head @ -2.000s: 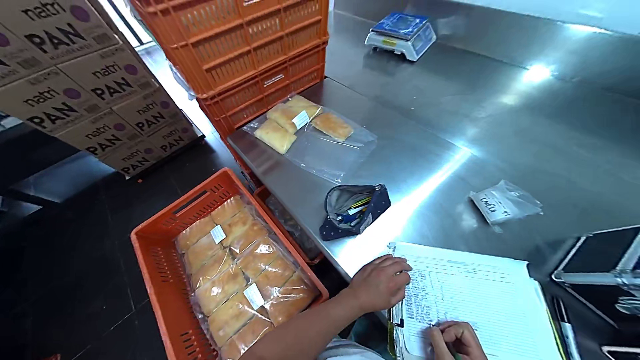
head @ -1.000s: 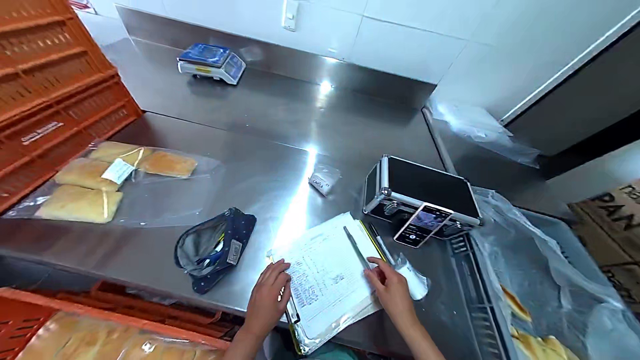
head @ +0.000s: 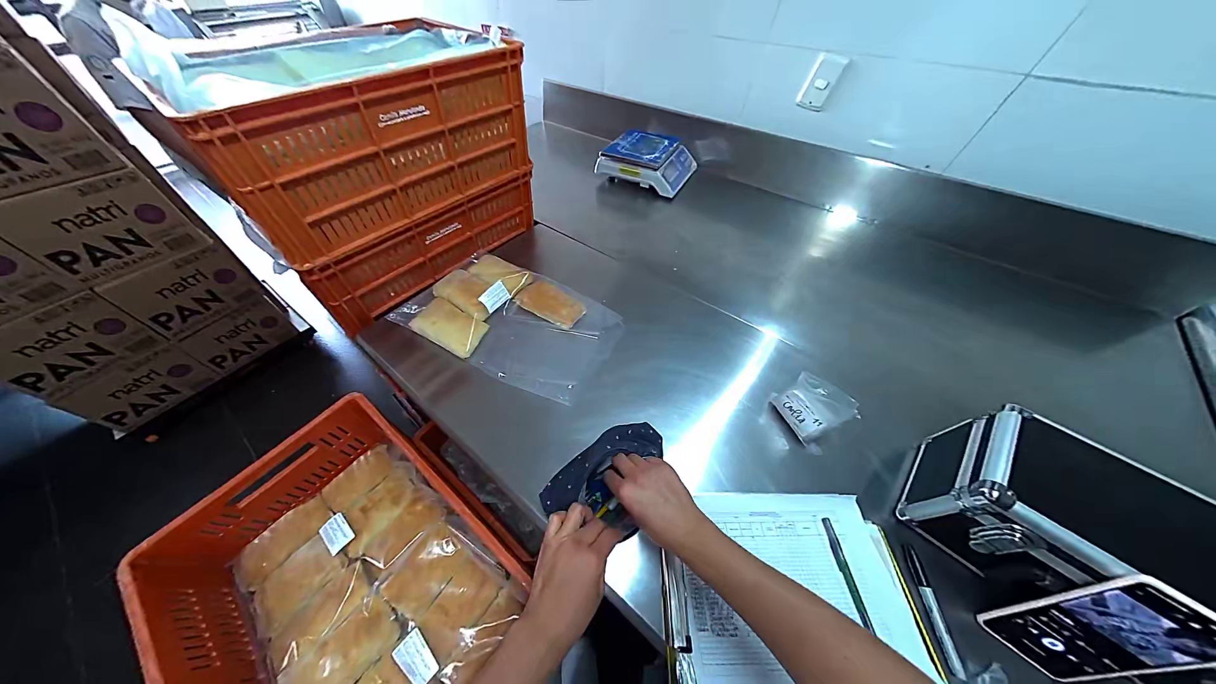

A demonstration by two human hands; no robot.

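On the steel worktop's front edge lies a dark dotted fabric pencil pouch [head: 608,456], unzipped, with pens partly visible inside. My left hand [head: 573,551] grips its near rim. The fingers of my right hand [head: 646,489] reach into its mouth; whether they hold anything inside is hidden. Right of the pouch, under my right forearm, is a clipboard with written sheets [head: 779,541]. A dark green pencil-like stick [head: 845,570] lies across the sheets, and a pen [head: 934,608] rests beside them.
An orange crate of bagged bread [head: 356,418] stands low at left, near stacked orange crates [head: 380,142] and cartons [head: 114,247]. On the worktop are bagged bread pieces [head: 451,328], a scale [head: 646,161], a small labelled bag [head: 812,410], a black case [head: 1092,503] and a phone [head: 1111,627].
Both hands have moved from the clipboard to the pouch. The green stick, in my right hand a second ago, now lies on the sheets. The view has swung left.
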